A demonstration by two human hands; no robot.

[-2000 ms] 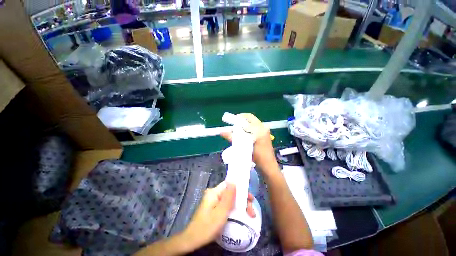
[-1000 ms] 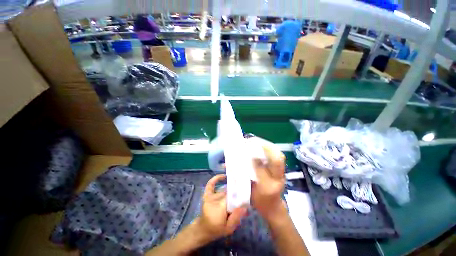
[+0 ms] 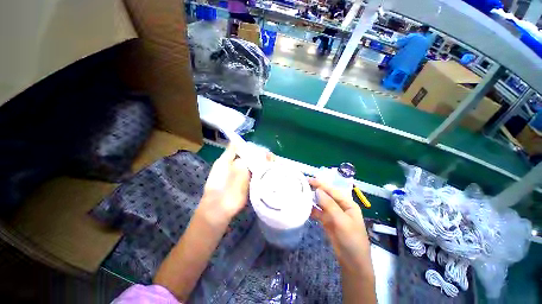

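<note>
White over-ear headphones are held up in front of me, one round ear cup facing me. My left hand grips the white headband at the left. My right hand is at the right side of the ear cup, its fingertips against the headphones. The grey patterned packing bag lies flat on the left. The part of the headphones behind the near ear cup is hidden.
An open carton with dark bagged goods stands left. White cables in clear plastic lie right. A dark-topped bottle and yellow-handled tool stand behind my right hand. A white rail borders the green conveyor.
The view has swung left and tilted. The headphones have been turned, so a round ear cup now faces me. My left hand has moved up along the headband; both hands still hold the headphones.
</note>
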